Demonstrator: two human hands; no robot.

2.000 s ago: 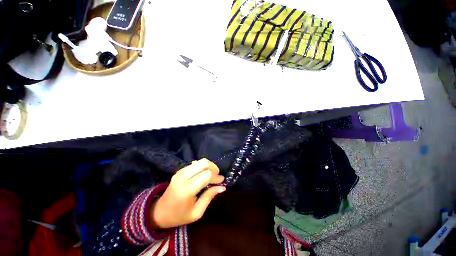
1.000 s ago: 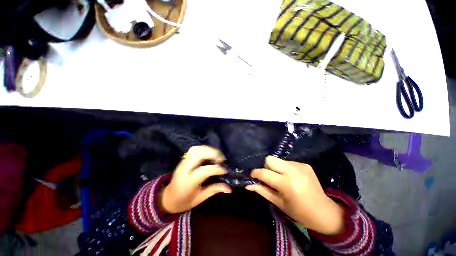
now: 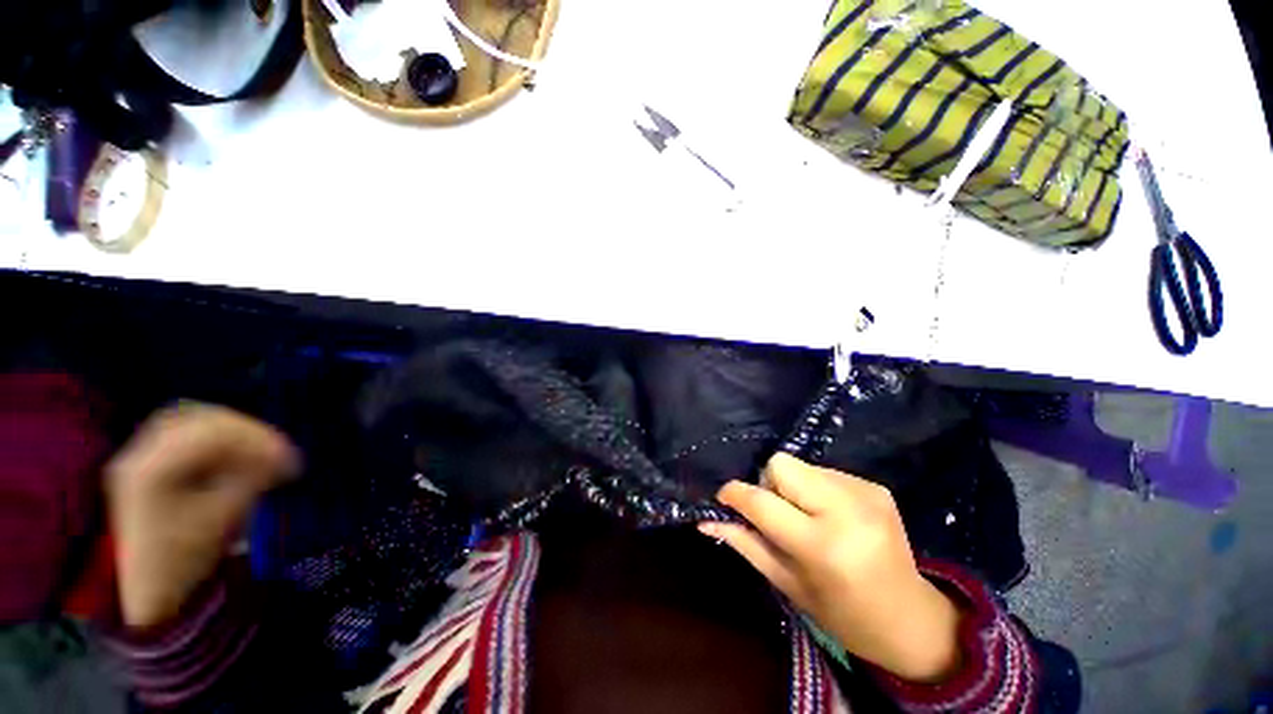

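Observation:
My right hand [image 3: 845, 558] pinches the black trim with white-silver glints [image 3: 635, 499] between thumb and fingers. The trim runs from a small clear clip [image 3: 842, 360] at the table edge to my right hand and on leftward over my lap. My left hand [image 3: 196, 488] is off the work at the far left, blurred, its fingers bent; whether it holds anything cannot be told. The dark garment fabric [image 3: 698, 398] lies bunched over my lap under the table edge. A needle and thread cannot be made out.
On the white table [image 3: 531, 237] lie thread snips [image 3: 659, 128], a yellow-green striped bundle [image 3: 963, 119], black-handled scissors [image 3: 1184, 290], a round basket [image 3: 405, 109] and a cream ring [image 3: 123, 198]. A black bag [image 3: 84, 63] is upper left. A purple frame [image 3: 1187, 460] stands right.
My right hand came into view and took hold of the trim. My left hand has let go of the trim and moved far left. The view has shifted, so table items sit further right.

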